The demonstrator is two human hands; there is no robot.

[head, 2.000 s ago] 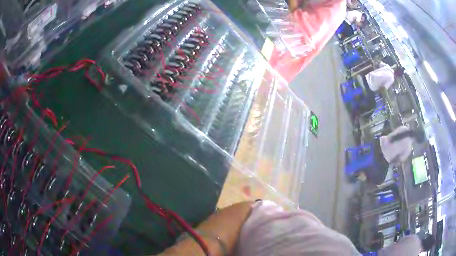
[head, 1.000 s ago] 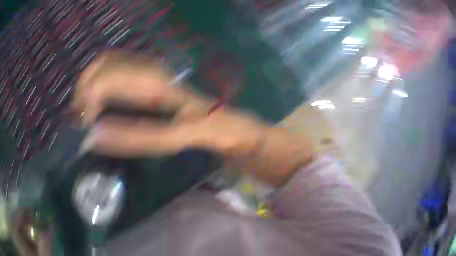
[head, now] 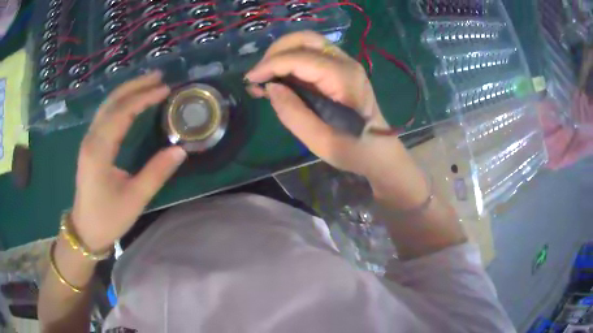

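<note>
A silver round holder [head: 194, 116] with a gold-coloured ring and grey centre stands on the green mat. My left hand [head: 120, 156] is around its left side, fingers spread, with thumb and fingertips at its rim; whether they press on it is hard to tell. My right hand [head: 325, 97] holds a black corded pen tool [head: 328, 112] to the right of the holder, tip pointing left and apart from it. A clear blister tray [head: 188, 68] with rows of dark shiny round parts and red lead wires lies behind the holder.
A red cable [head: 413, 84] loops on the mat at right. Clear ribbed side trays [head: 491, 130] stand at the right, over the bench edge. A yellow sheet [head: 12, 97] and a small brown block [head: 22, 166] lie at far left. A person's pink sleeve [head: 566, 133] shows at right.
The view has swung from the right-side trays to the bench front. Both hands are now in view, the left at the holder and the right with the pen tool.
</note>
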